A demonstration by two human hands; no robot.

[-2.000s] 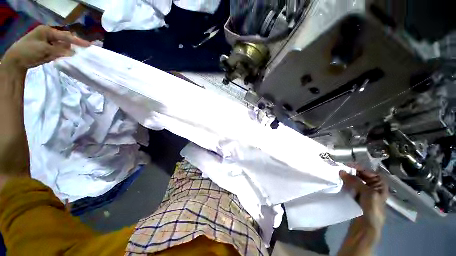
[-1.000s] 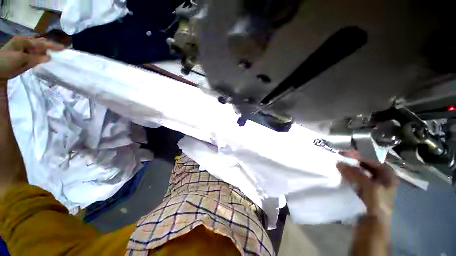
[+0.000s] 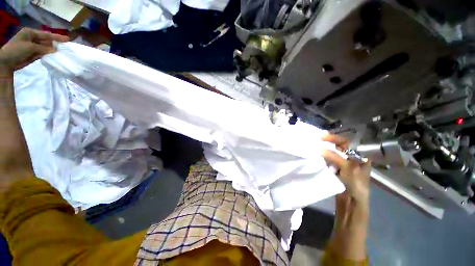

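Observation:
A white garment piece (image 3: pixel 192 106) is stretched as a long strip from upper left to the right, across the front of the machine table. Its lower part hangs in folds over the lap. My left hand (image 3: pixel 32 48) grips its far left end. My right hand (image 3: pixel 346 158) grips its right end, close to the presser foot (image 3: pixel 284 115); the fingertips are partly hidden by glare and cloth. The strip passes beside the presser foot under the grey sewing machine head (image 3: pixel 359 67). The needles are too small and bright to make out.
A pile of crumpled white pieces (image 3: pixel 99 150) lies at the left, above a blue crate (image 3: pixel 122 200). A checked cloth (image 3: pixel 208 218) covers the lap. A brass-coloured part (image 3: pixel 268 47) sits left of the head. Snips (image 3: pixel 216 34) lie on dark cloth (image 3: pixel 172 49). A shiny roller (image 3: pixel 371 149) is at right.
My right hand has moved left along the strip, nearer the presser foot. My left hand still holds the far end. The camera view tilted toward the machine and back.

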